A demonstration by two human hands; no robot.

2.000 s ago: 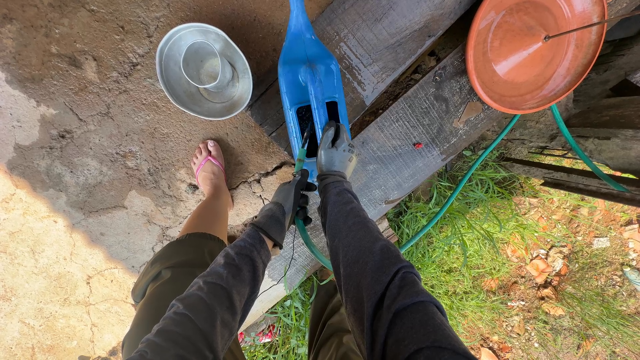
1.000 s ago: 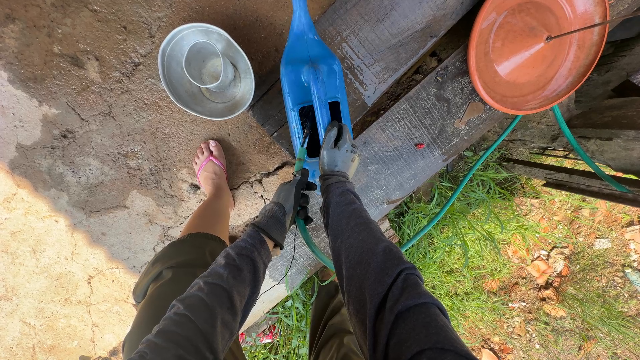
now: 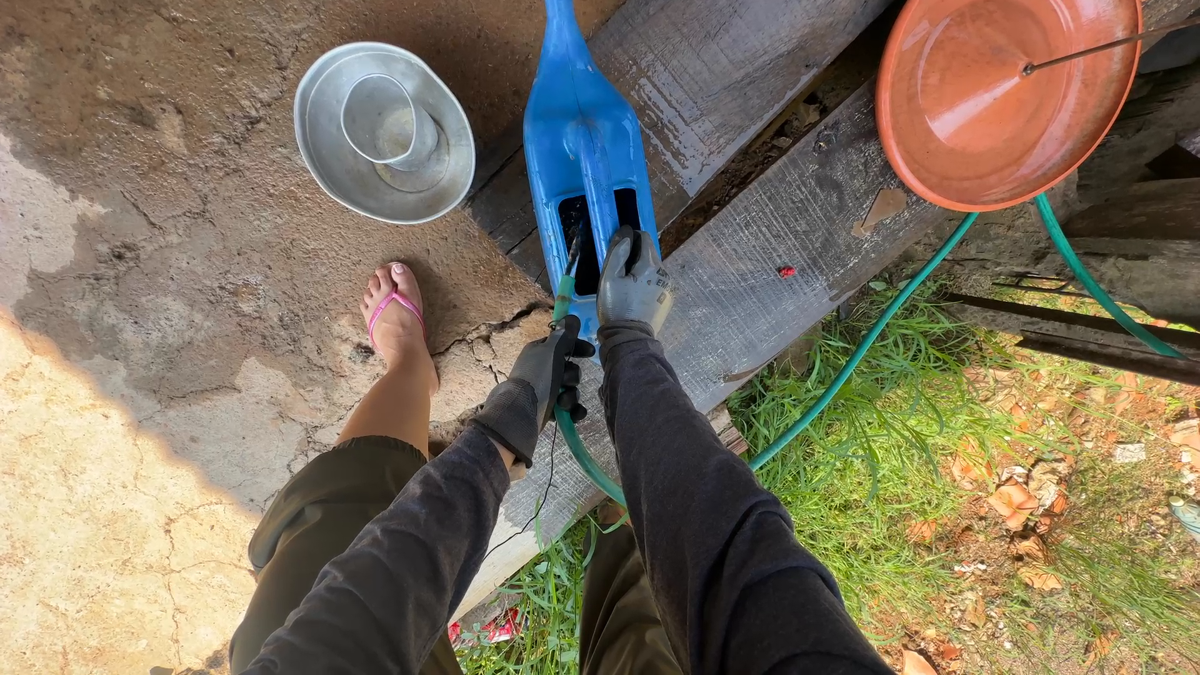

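Observation:
My left hand, in a dark glove, is closed around a green garden hose. From the hose end, water seems to run into the opening of a blue plastic watering can. My right hand, in a grey coated glove, grips the can's handle at its lower end, between the two dark openings. The can lies over wooden planks with its long spout pointing to the top of the view. Its near end is partly hidden by my hands.
An aluminium pan with a central tube sits on wet cracked concrete. An orange plastic dish with a thin rod over it is at the upper right. Weathered planks run diagonally. The hose curves over grass and rubble. My foot wears a pink flip-flop.

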